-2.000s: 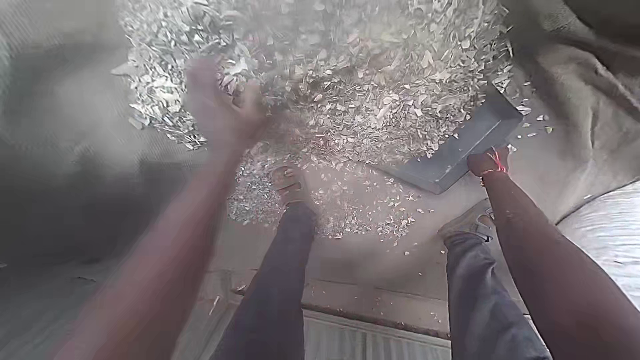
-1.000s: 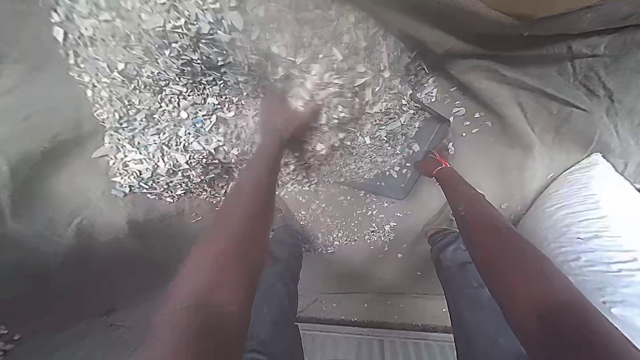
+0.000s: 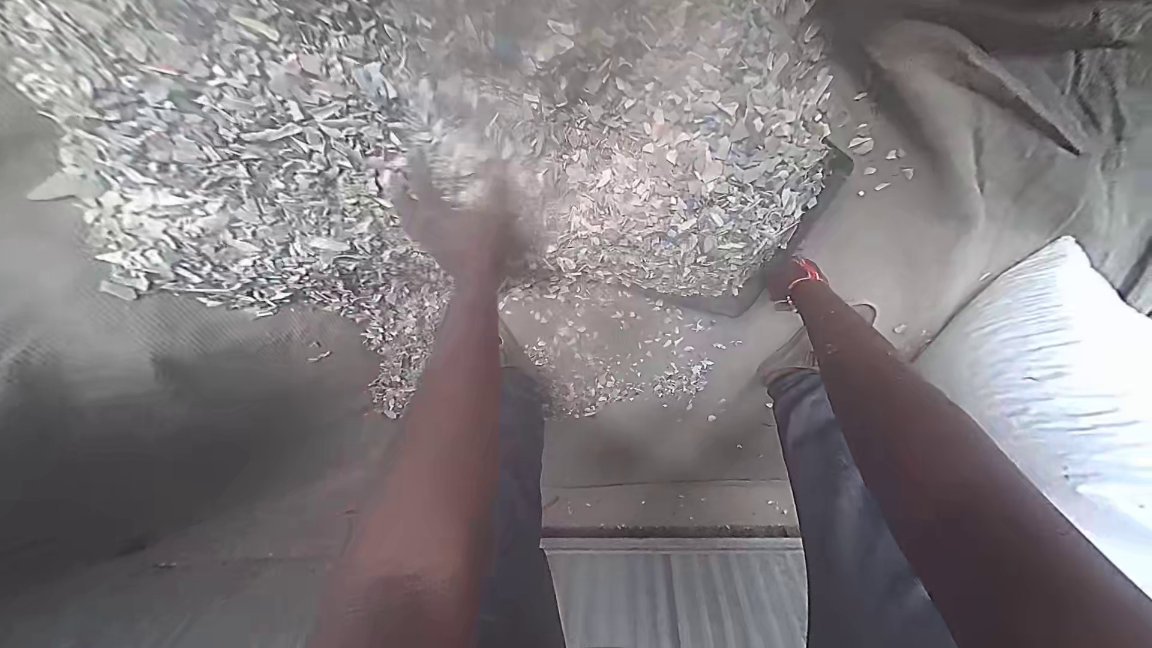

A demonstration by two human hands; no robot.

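Observation:
A broad heap of pale plastic-like flakes [image 3: 270, 171] fills the upper part of the head view. My left hand [image 3: 472, 225] is blurred by motion at the heap's near edge, fingers spread among the flakes; whether it holds any cannot be told. My right hand [image 3: 787, 277], with a red string at the wrist, grips the near right corner of a dark flat scoop or pan [image 3: 823, 193]. Flakes cover most of the pan, so only its right and near edges show. Finer flakes [image 3: 621, 360] lie scattered between the heap and my feet.
A full white woven sack [image 3: 1062, 378] stands at the right. Grey-brown sheeting [image 3: 936, 207] with folds lies under and around the heap. My feet and legs are below the heap, on either side of a striped pale panel [image 3: 679, 594] past a ledge [image 3: 666, 508].
More flakes now cover the pan, which showed more of its surface before. My right hand stays on it. My left hand, blurred throughout, remains over the heap. The view has shifted.

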